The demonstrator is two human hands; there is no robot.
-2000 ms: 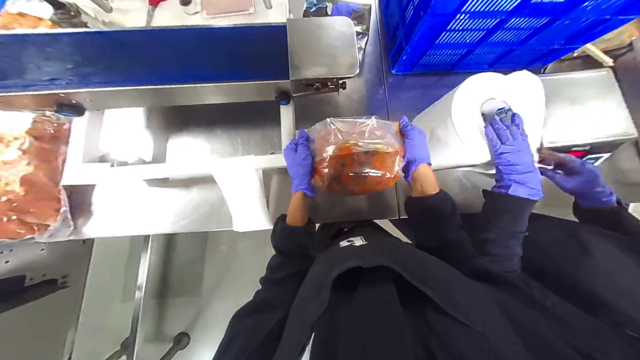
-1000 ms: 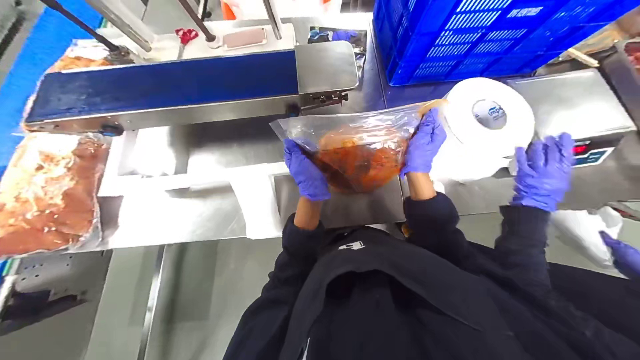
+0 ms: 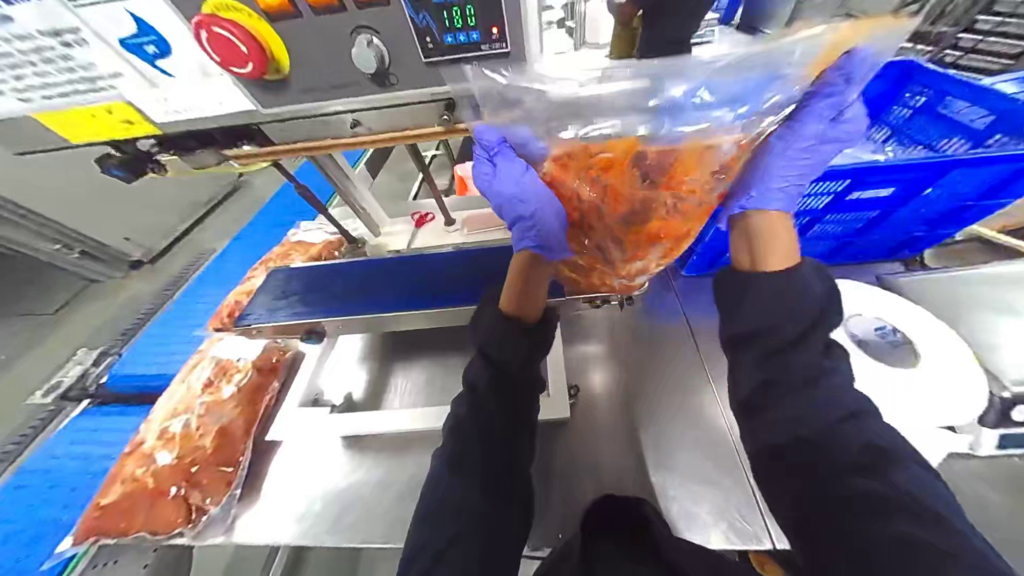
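A clear plastic bag of orange-red marinated food [image 3: 632, 200] hangs upright between my two hands, its upper part flat and unfilled. My left hand [image 3: 520, 192], in a purple glove, grips the bag's left side. On its upper right side, the gloved right hand [image 3: 804, 136] holds the plastic near the top corner. Behind and below the bag runs a short blue conveyor belt [image 3: 384, 282], under the front panel of a band sealing machine [image 3: 320, 48]. The bag covers the belt's right end.
Filled bags [image 3: 188, 440] lie at the left beside a wider blue conveyor [image 3: 64, 456]. A blue plastic crate [image 3: 872, 204] stands at the right, with a large white roll [image 3: 912, 352] nearer me. Red-handled scissors [image 3: 422, 218] lie behind the short belt. A white frame [image 3: 400, 420] rests on the steel table.
Both hands have lifted the bag from low over the table to the height of the machine panel. The view has tilted up, bringing the panel into sight. The other person's gloved hands have left view.
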